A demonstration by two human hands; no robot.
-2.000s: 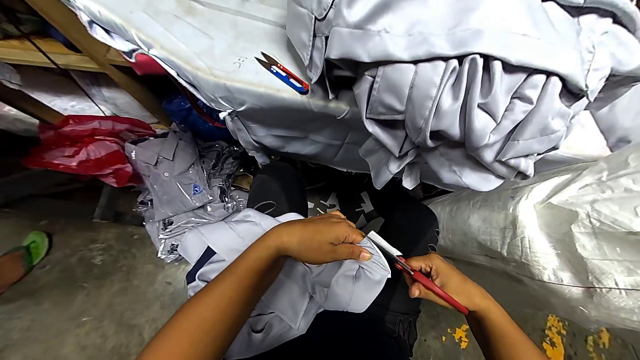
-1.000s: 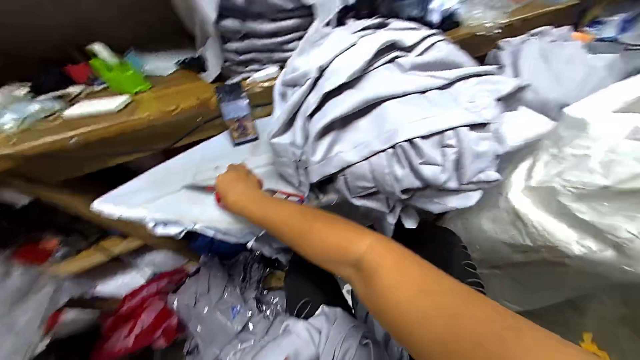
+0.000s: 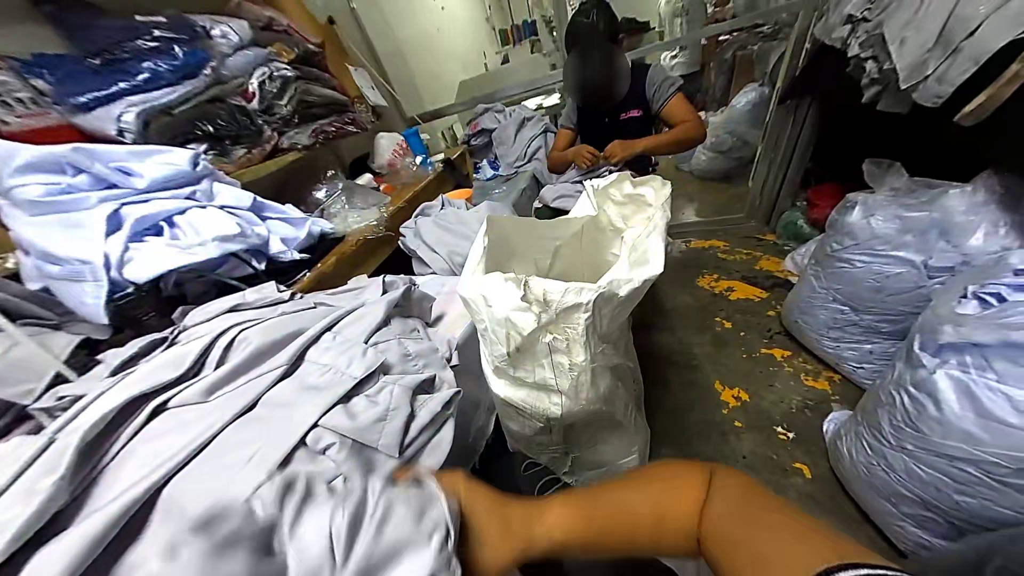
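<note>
My right hand (image 3: 484, 512), blurred, is at the bottom middle, with its fingers against a grey garment (image 3: 360, 520) and partly hidden by it; whether it grips the cloth cannot be told. The arm reaches in from the lower right. Left of the hand, a large heap of grey garments (image 3: 240, 384) fills the lower left. An open white woven sack (image 3: 560, 368) stands just beyond the hand. My left hand is out of view.
A person (image 3: 624, 104) sits beyond the sack, both hands on grey cloth. Plastic bags stuffed with cloth (image 3: 944, 416) stand on the concrete floor (image 3: 720, 360) at right. A wooden table edge (image 3: 376, 232), pale shirts (image 3: 136, 216) and plastic-wrapped clothes (image 3: 200, 80) are at left.
The view has swung far to the right. My right hand held red-handled scissors two seconds ago and reached over the white cloth one second ago; now it is at a grey garment, with no scissors visible.
</note>
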